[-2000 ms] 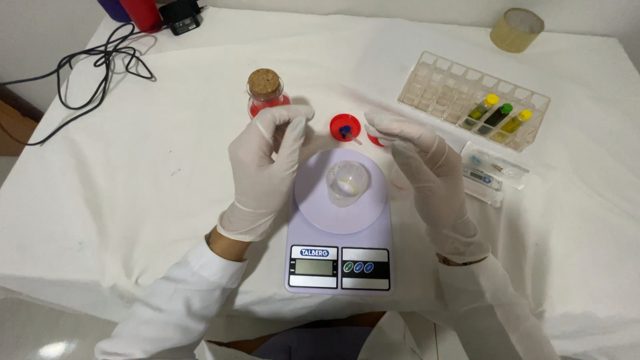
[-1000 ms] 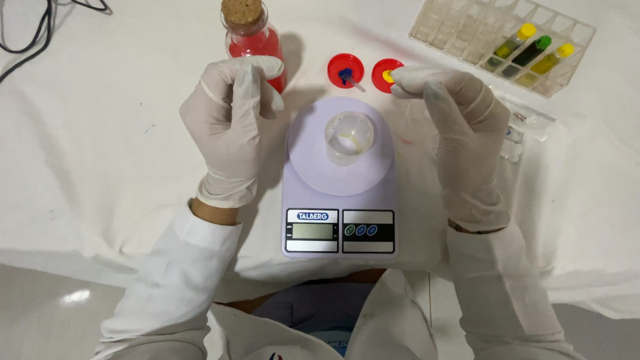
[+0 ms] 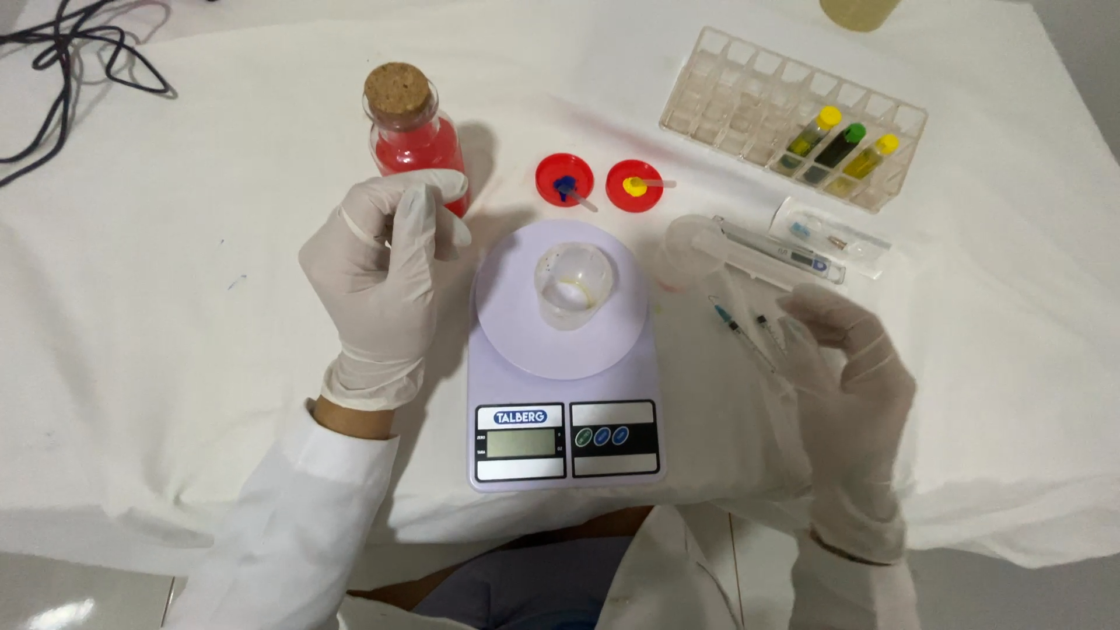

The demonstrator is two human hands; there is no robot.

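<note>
My left hand (image 3: 389,262), in a white glove, is curled with thumb and fingers together in front of a corked glass bottle of red liquid (image 3: 418,144). Whether it holds anything cannot be told. My right hand (image 3: 844,376), gloved and blurred, hovers right of the scale, its fingers bent beside small syringes (image 3: 742,332). Between the hands stands a lilac Talberg kitchen scale (image 3: 564,446), with a small clear plastic cup (image 3: 573,284) on its round plate. Behind it lie two red caps, one with blue material (image 3: 564,179), the other with yellow (image 3: 634,185), each with a small stick.
A clear rack (image 3: 735,96) with several capped tubes stands at back right. In front of it lie a digital thermometer in its case (image 3: 792,254) and a clear packet (image 3: 831,238). Black cables (image 3: 66,70) lie at far left; a roll of tape (image 3: 857,10) is at the top edge.
My right hand has moved right and toward the table's front edge, away from the red cap with yellow material. The left hand stays near the bottle. The cup is still on the scale.
</note>
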